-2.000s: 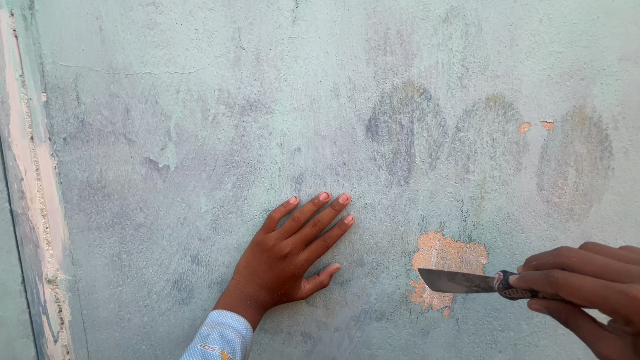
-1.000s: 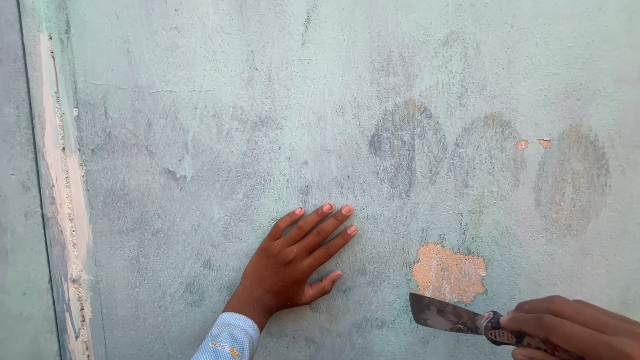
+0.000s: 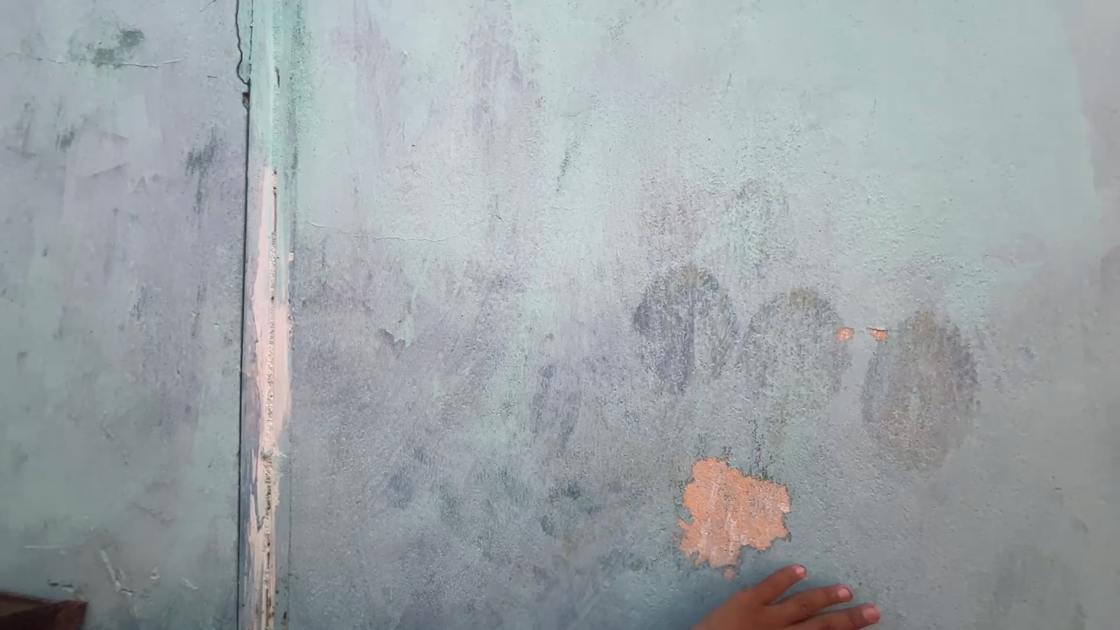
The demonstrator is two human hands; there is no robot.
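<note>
A painted wall (image 3: 490, 376) in faded blue-green fills the view. Low on it, right of the middle, is a ragged orange patch (image 3: 735, 512) where the paint is gone. Just below that patch, at the bottom edge, my left hand (image 3: 792, 604) shows only its upper part, with several fingers apart and pointing up to the right. It holds nothing visible; the rest of the hand is cut off by the frame. My right hand and the knife-like scraper are out of view.
A vertical joint (image 3: 269, 376) with pale pink filler and a dark crack runs down the left side. Dark oval stains (image 3: 920, 389) and small orange chips (image 3: 878, 334) lie above the patch. A brown object (image 3: 39, 611) juts in at the lower left corner.
My left hand, earlier flat on the wall left of the patch, is now below it. My right hand has gone out of view with the scraper. The view has shifted up and left.
</note>
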